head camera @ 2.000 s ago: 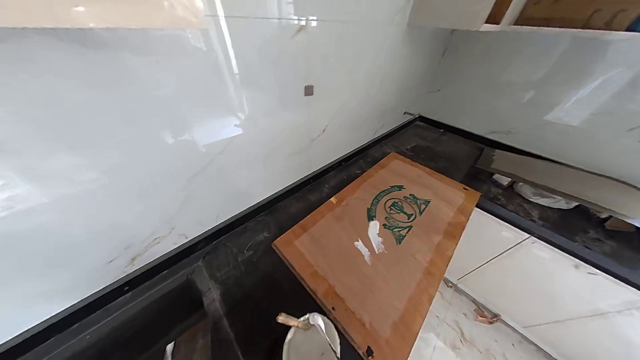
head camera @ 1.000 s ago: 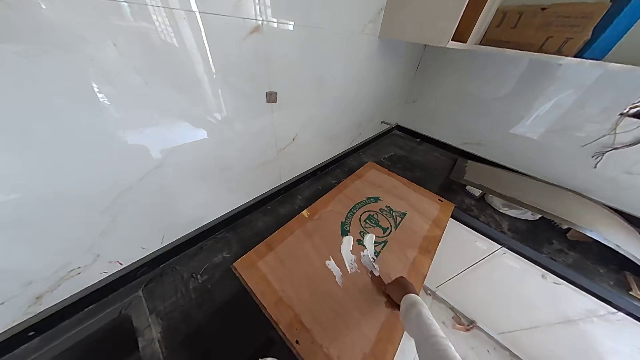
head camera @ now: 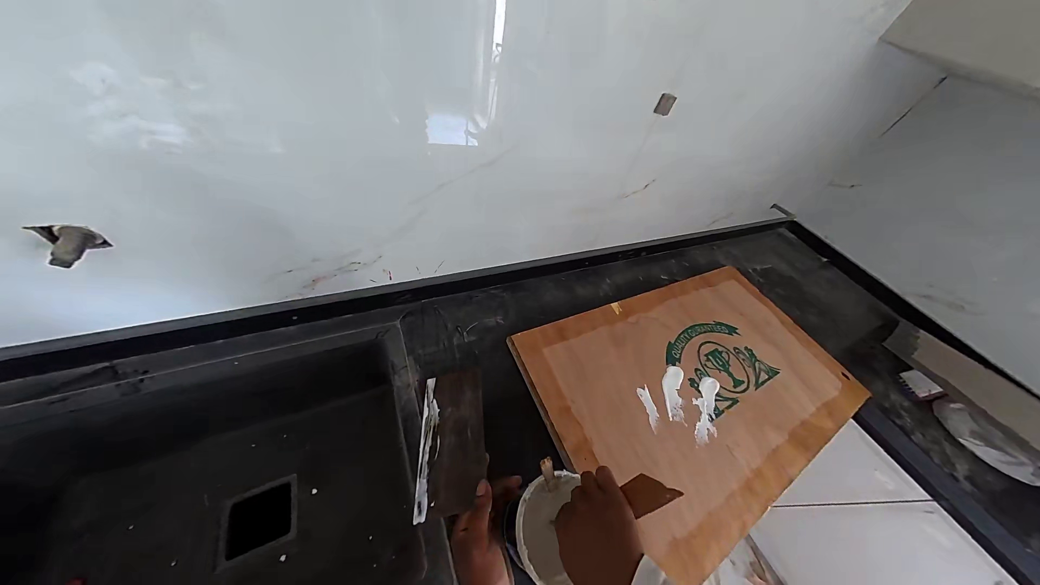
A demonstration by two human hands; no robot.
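My left hand (head camera: 479, 528) holds a dark flat rectangular plate (head camera: 457, 443), with white paste along its left edge. Just to the right is a round tub of pale paste (head camera: 538, 520), a wooden stick (head camera: 548, 471) at its rim. My right hand (head camera: 597, 524) is closed over the tub's right side, and a thin flat scraper blade (head camera: 650, 494) juts from it over the board; its handle is hidden. The brown wooden board (head camera: 605, 390) lies on the black countertop, bearing a green printed emblem (head camera: 723, 366) and several white paste smears (head camera: 673, 394).
At left, a black sink basin (head camera: 162, 447) has a square drain opening (head camera: 260, 517). Glossy white wall panels (head camera: 325, 146) rise behind the counter, with cutouts. A long grey strip (head camera: 967, 382) and a clear plastic item (head camera: 991, 439) lie at right.
My right hand has moved left from the smears on the board to the tub. My left hand and the dark plate have come into view. The view has swung left.
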